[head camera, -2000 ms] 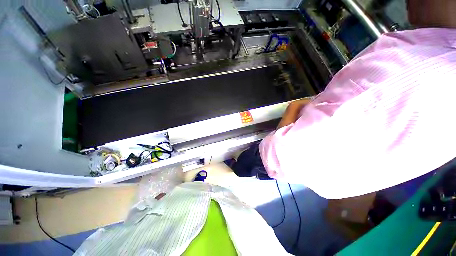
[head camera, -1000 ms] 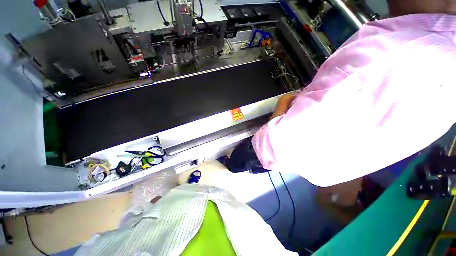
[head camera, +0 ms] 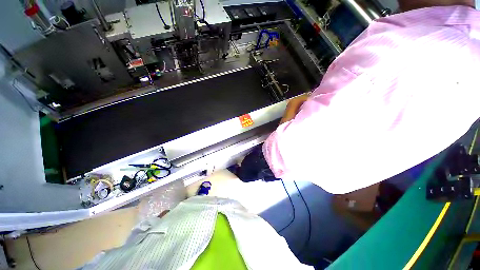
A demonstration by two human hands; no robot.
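Neither of my hands shows; only my pale striped jacket over a bright green shirt is at the bottom. Nearest in front of me is the machine's wide black belt (head camera: 163, 116), with no box seen on it. The silver-white front rail (head camera: 205, 138) runs along its near side with an orange-red warning sticker (head camera: 246, 121). A thin metal crossbar (head camera: 272, 80) lies across the belt's right part. Small blue loops (head camera: 267, 38) show past the far right end.
A person in a pink striped shirt (head camera: 384, 100) leans over the machine's right end, a forearm at the rail. Scissors (head camera: 158, 167) and tape rolls (head camera: 101, 188) lie on the left ledge. A green line belt (head camera: 389, 232) is at lower right. Crumpled clear film (head camera: 162, 200) is by my jacket.
The view has shifted, so the machine sits further left and lower. The crossbar has moved left along the belt. The person in pink stays leaning at the right end.
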